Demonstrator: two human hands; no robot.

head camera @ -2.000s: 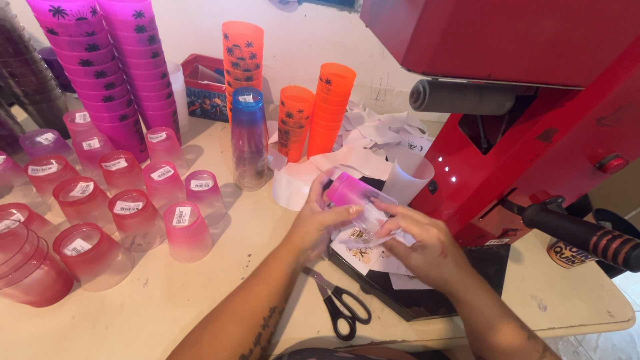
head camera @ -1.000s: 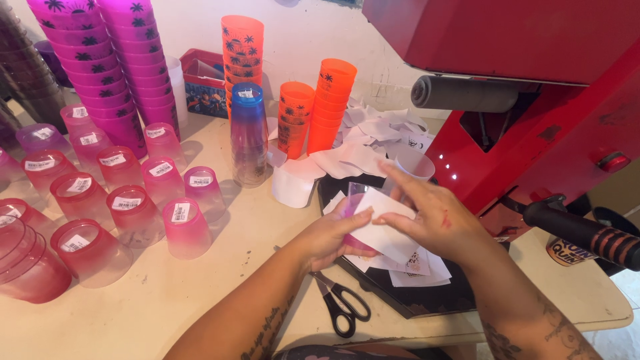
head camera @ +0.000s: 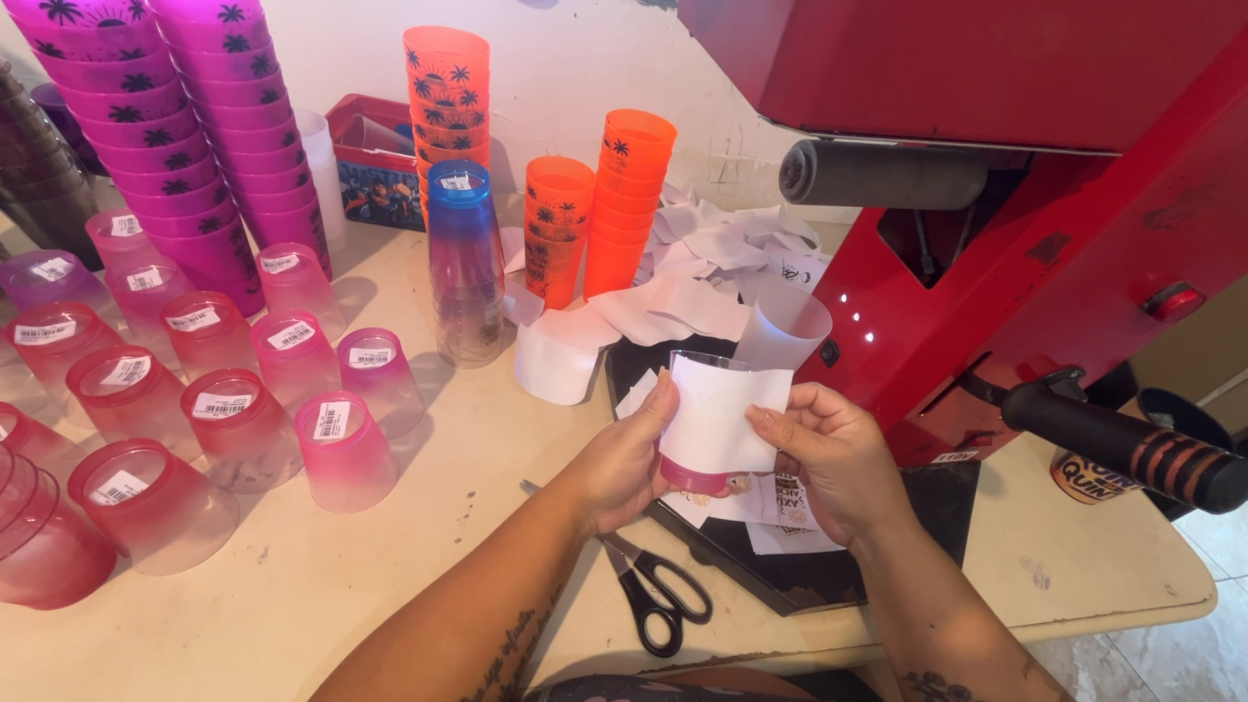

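A clear plastic cup with a pink end (head camera: 694, 476) is held between my two hands above the black base of a red press. White transfer paper (head camera: 731, 414) wraps around its side. My left hand (head camera: 629, 453) grips the cup at its left, thumb on the paper's left edge. My right hand (head camera: 824, 453) pinches the paper's right edge, with the thumb in front and fingers behind. Printed paper pieces (head camera: 780, 507) lie below on the black base (head camera: 829, 585). A frosted cup (head camera: 788, 327) stands just behind the held cup.
The red press (head camera: 1024, 244) with a grey roller (head camera: 882, 175) and black handle (head camera: 1121, 439) occupies the right. Upturned pink cups (head camera: 346, 458) cover the left; purple (head camera: 161, 146), orange (head camera: 634, 195) and blue (head camera: 463, 253) stacks stand behind. Black-handled scissors (head camera: 653, 595) lie near the front edge.
The cup has gone from tilted to nearly upright, its pink end now down. White paper, not seen around it two seconds ago, now wraps its side. My right hand has moved to the paper's right edge.
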